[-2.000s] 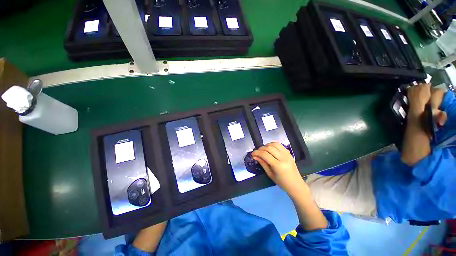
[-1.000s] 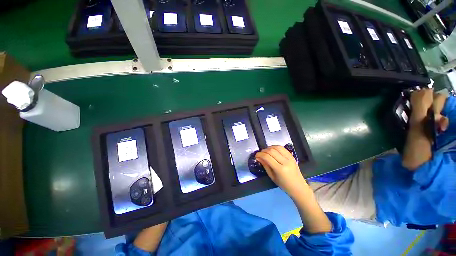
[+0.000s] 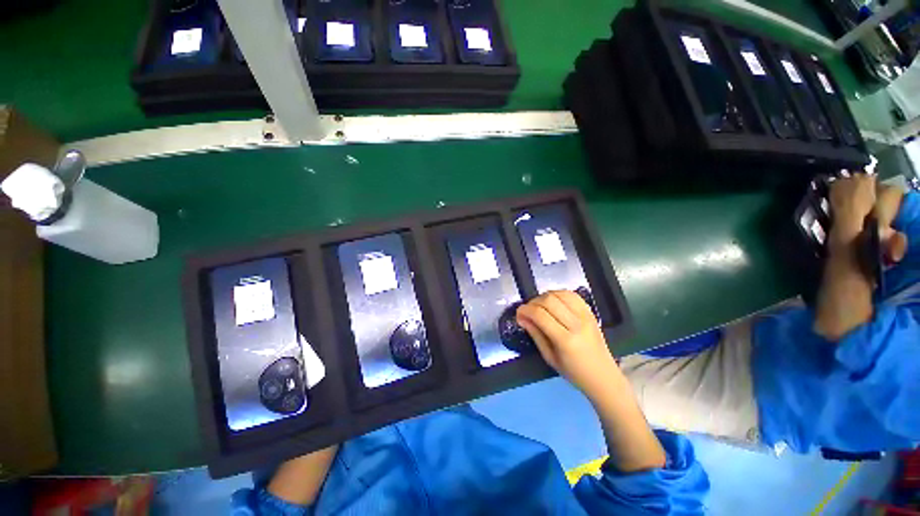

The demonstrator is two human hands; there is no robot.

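Note:
A black foam tray lies in front of me with several glossy dark smartphones, each with a white label and a round camera module near its lower end. My right hand has its fingertips bunched at the camera module of the third phone from the left; anything under the fingertips is hidden. The fourth phone is partly covered by this hand. A white slip sticks out beside the leftmost phone. My left hand is hidden below the tray's front edge; only the forearm shows.
A white bottle stands at the left, beside a brown cardboard box. A metal post rises from the pale rail. More phone trays lie behind it, and stacked trays stand right. Another person's hands work at the right.
The view shifts slightly. My right hand stays at the third phone's camera module, with only a small change in its fingers.

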